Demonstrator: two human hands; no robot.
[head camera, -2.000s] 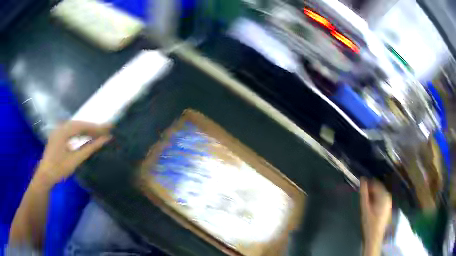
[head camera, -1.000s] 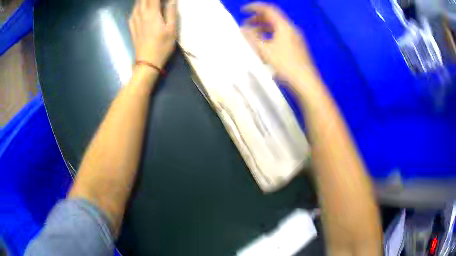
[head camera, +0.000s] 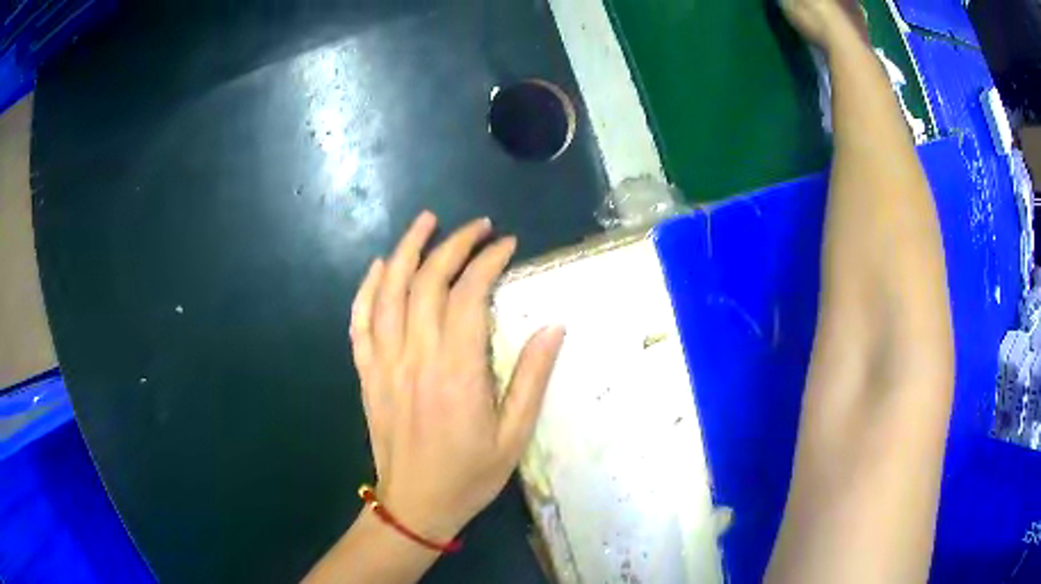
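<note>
My left hand (head camera: 440, 376) lies palm down with fingers spread, on the dark-green bench and over the left edge of the cream-white worn board edge (head camera: 616, 422). It holds nothing that I can see. My right arm reaches up over the blue plastic board (head camera: 742, 331). My right hand (head camera: 824, 21) is at the top rim, partly cut off, over the green conveyor. Whether it holds anything cannot be told.
The dark-green bench (head camera: 228, 342) has a curved left edge and a round hole (head camera: 531, 120). A pale rail (head camera: 611, 91) runs between bench and green conveyor (head camera: 719, 103). Blue bins (head camera: 57, 491) stand at the lower left. White items (head camera: 1016, 376) are stacked at the far right.
The view has swung to the hole and conveyor. My left hand is now spread over the board edge's side. My right hand has reached away, up over the conveyor.
</note>
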